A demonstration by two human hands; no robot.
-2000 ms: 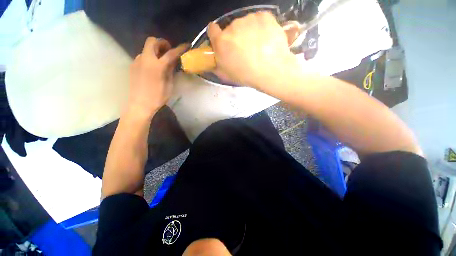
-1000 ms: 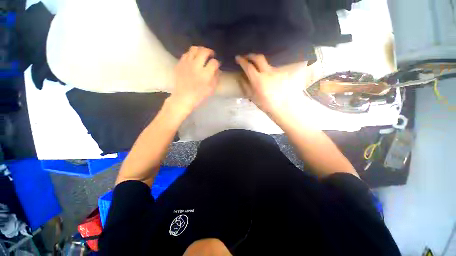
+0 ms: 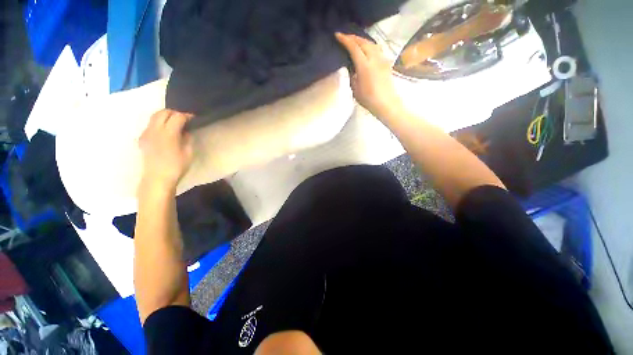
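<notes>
A dark garment piece (image 3: 257, 55) lies over the white padded pressing arm (image 3: 277, 132), whose lower side shows bare towards me. My left hand (image 3: 166, 145) pinches the garment's near edge at its left end. My right hand (image 3: 369, 73) grips the garment's edge near the narrow right end of the arm. The edge runs between my two hands. The steam iron (image 3: 454, 38) stands at the upper right, beyond my right hand, untouched.
Dark cloth (image 3: 208, 218) lies under the pressing arm on the white table cover (image 3: 472, 100). A white tape roll (image 3: 563, 67), yellow-green loops (image 3: 536, 130) and a grey metal box (image 3: 581, 109) lie at the right. Blue crates (image 3: 566, 215) stand below the table edge.
The iron went from my right hand to the table's right side. My hands, close together on the garment edge a second ago, are now far apart along it.
</notes>
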